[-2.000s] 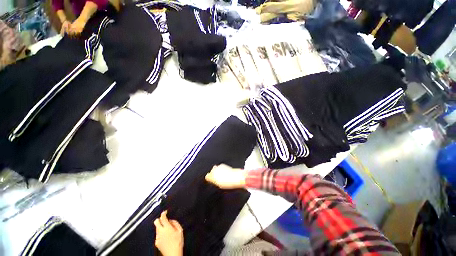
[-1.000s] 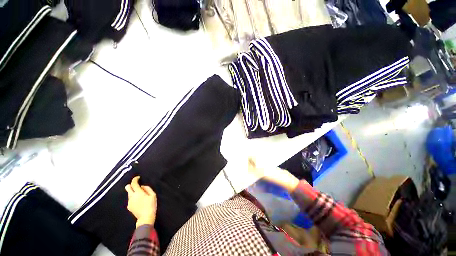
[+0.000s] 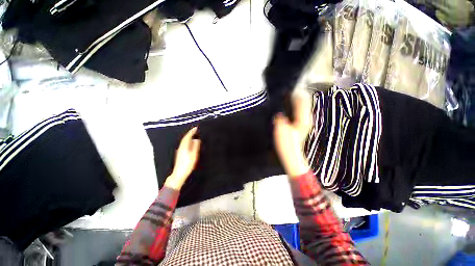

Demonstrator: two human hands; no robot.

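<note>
Black track pants (image 3: 229,137) with white side stripes lie across the white table in front of me, stripes along the far edge. My left hand (image 3: 186,156) lies on their left part, fingers pointing away from me; whether it grips cloth cannot be told. My right hand (image 3: 292,132) is blurred at their right end, with dark cloth at its fingers. A blurred dark length of cloth (image 3: 291,60) runs from there up toward the table's far side. The folded pants stack (image 3: 344,140), with looped striped edges, is just right of my right hand.
Another black striped garment (image 3: 49,171) lies at the left. More black garments (image 3: 117,49) lie at the far left. Clear-bagged beige items (image 3: 390,49) are behind the stack. A dark cord (image 3: 205,57) lies on the white table (image 3: 122,127). A blue bin (image 3: 367,228) is below the table's edge.
The view has swung, so the pants lie more level. My right hand has come from the near edge to the pants' right end, where a dark length of cloth is now raised or stretched away.
</note>
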